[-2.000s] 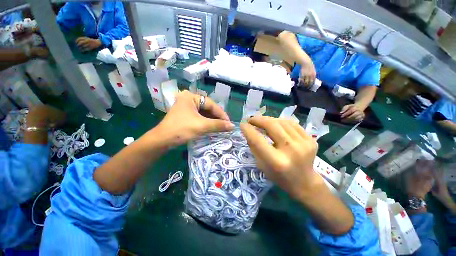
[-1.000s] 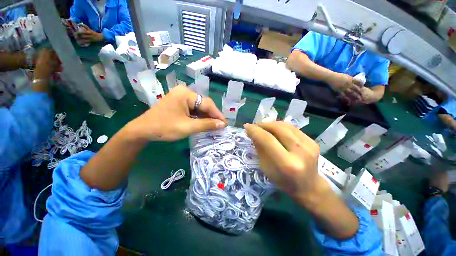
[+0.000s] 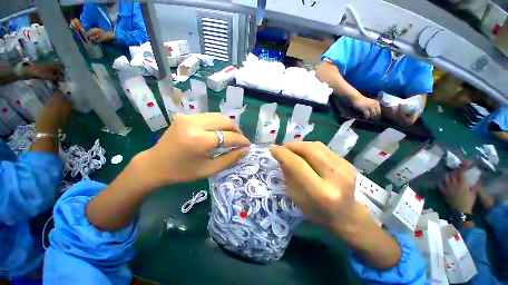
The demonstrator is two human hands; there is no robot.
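Observation:
A clear cable bag (image 3: 250, 214) full of coiled white cables stands on the green bench in front of me, with a small red mark on its front. My left hand (image 3: 195, 146) pinches the bag's top edge at the left, fingertips near the middle. My right hand (image 3: 317, 178) pinches the top edge just to the right. The two hands' fingertips are a little apart. One loose coiled cable (image 3: 194, 201) lies left of the bag.
Open white boxes (image 3: 268, 123) stand in a row behind the bag. Piled boxes (image 3: 405, 207) lie at right. A cable heap (image 3: 83, 158) and a white disc (image 3: 116, 159) lie at left. Wrapped products (image 3: 284, 78) fill a black tray. People work on both sides and opposite.
My hands stay at the bag's top edge, slightly lower. The open boxes behind have shifted. The person opposite now holds a white bundle lower down. Shiny clear scraps show left of the bag.

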